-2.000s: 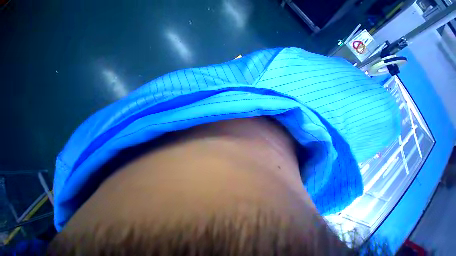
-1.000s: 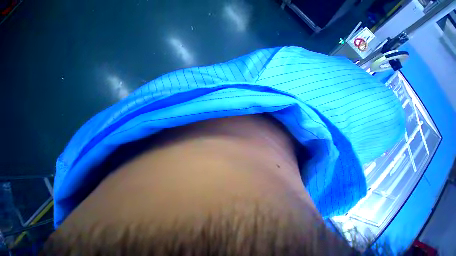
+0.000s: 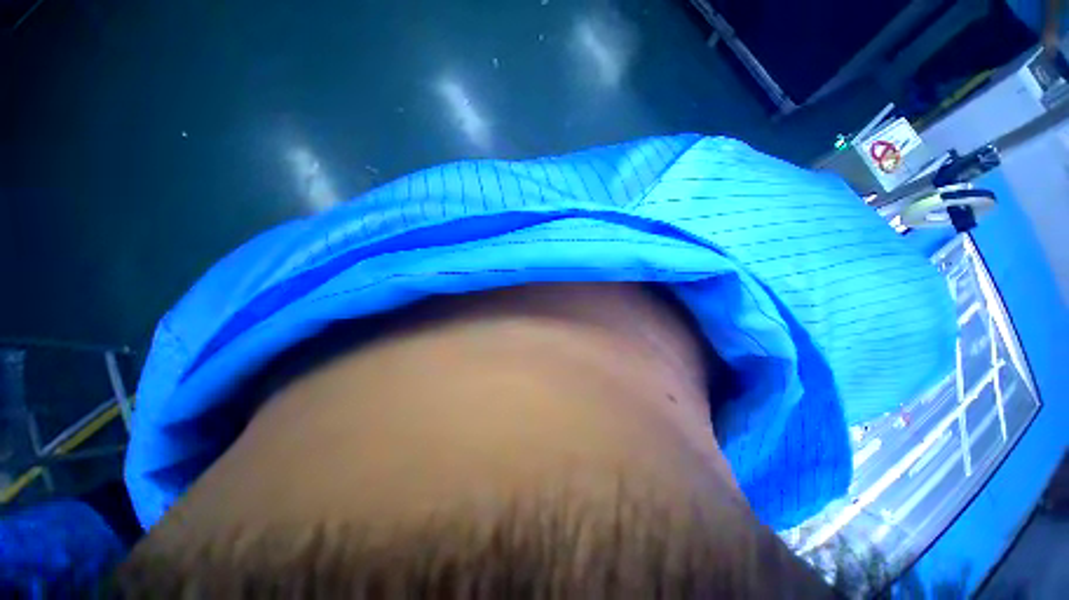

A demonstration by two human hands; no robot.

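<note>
A large flat panel (image 3: 980, 404), silvery white with pale lines and a thin dark edge, lies on a blue bench mat (image 3: 1022, 293) at the right. The wearer's light blue smock (image 3: 774, 252) with dark lines hides part of it. The back of the wearer's neck and hair fill the lower middle. Neither my left hand nor my right hand is in the picture.
A round pale ring on a dark joint (image 3: 947, 209), perhaps a magnifier lamp, stands at the panel's far end. Beside it is a sign with a red prohibition mark (image 3: 887, 154). A dark block (image 3: 809, 47) is at the top. A metal frame (image 3: 117, 387) is at the left.
The view has shifted, so the sign, the ring and the panel sit lower and farther right. More of the dark block shows at the top. A blue patterned patch has appeared at the lower left.
</note>
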